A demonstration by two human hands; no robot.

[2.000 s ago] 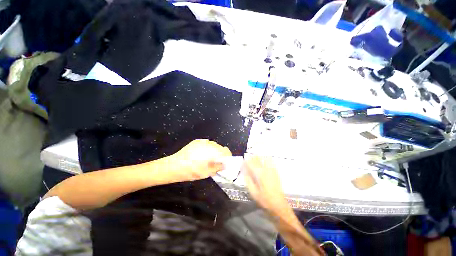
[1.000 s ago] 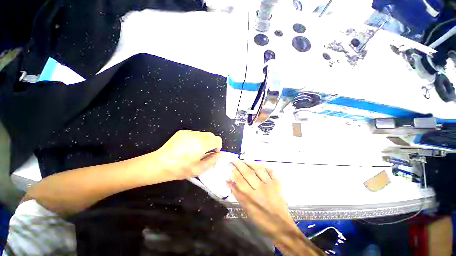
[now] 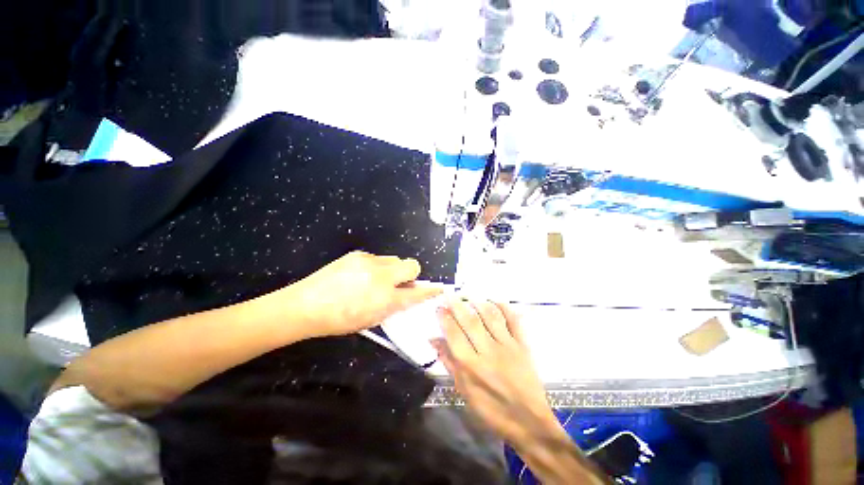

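A large black garment panel (image 3: pixel 313 199), speckled with lint, lies left of the needle and hangs over the table's front edge. A white cloth piece (image 3: pixel 409 333) lies on it near the front, between my hands. My left hand (image 3: pixel 355 294) pinches the upper left edge of the white cloth, thumb and fingers closed. My right hand (image 3: pixel 483 355) lies on the cloth's right side with fingers fairly flat; whether it grips is unclear. Both are in front of the presser foot (image 3: pixel 457 225) of the white sewing machine (image 3: pixel 654 142).
The white table (image 3: pixel 606 332) carries two small brown tabs (image 3: pixel 555 245), (image 3: pixel 705 336). More black cloth (image 3: pixel 142 76) is heaped at the upper left. A metal thread guard (image 3: pixel 491 194) curves on the machine head. A blue-and-white corner (image 3: pixel 121 145) shows at the left.
Since the oldest frame, the view has moved closer to the machine. My right hand has turned from edge-on to flatter on the white cloth. My left hand keeps its pinch, its fingers now reaching slightly further right.
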